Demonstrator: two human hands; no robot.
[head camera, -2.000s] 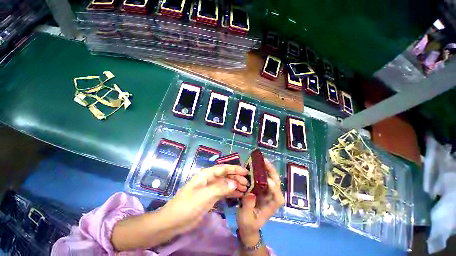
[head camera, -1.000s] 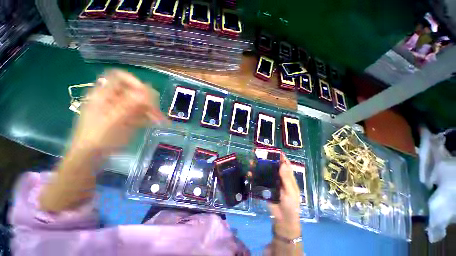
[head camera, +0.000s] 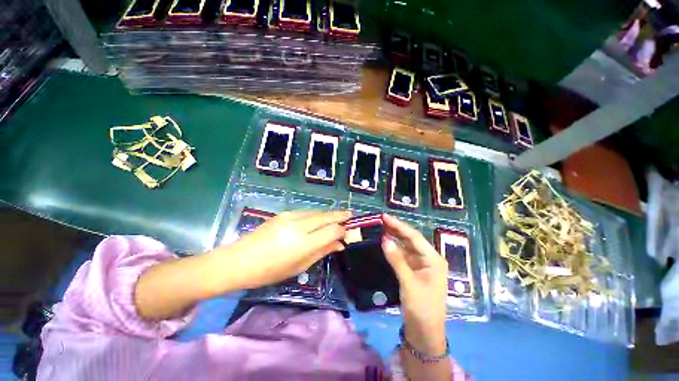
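Observation:
A dark red flip phone (head camera: 362, 221) is between my hands over the front row of the clear blister tray (head camera: 480, 245). Its red edge shows at the fingertips, with a small cream patch beside it. A dark screen with a pale round spot lies just below; whether it is this phone or a second one is unclear. My left hand (head camera: 287, 249) grips the phone's upper left edge. My right hand (head camera: 418, 275) holds its right side. Masked phones (head camera: 322, 157) fill the tray's back row. A masked phone (head camera: 455, 260) sits at front right. My left hand partly covers the front-left phones.
Tangled cream masking frames (head camera: 152, 151) lie on the green mat at left. A larger tangled heap (head camera: 549, 234) fills a clear tray at right. Stacked blister trays (head camera: 238, 63) stand behind at left. Loose phones (head camera: 467, 106) lie behind at right, near a slanted metal upright (head camera: 595, 111).
My left hand has moved from above the left heap, now uncovered, back to the phone beside my right hand. The phone has turned, with its red edge at my fingertips. The view has shifted slightly.

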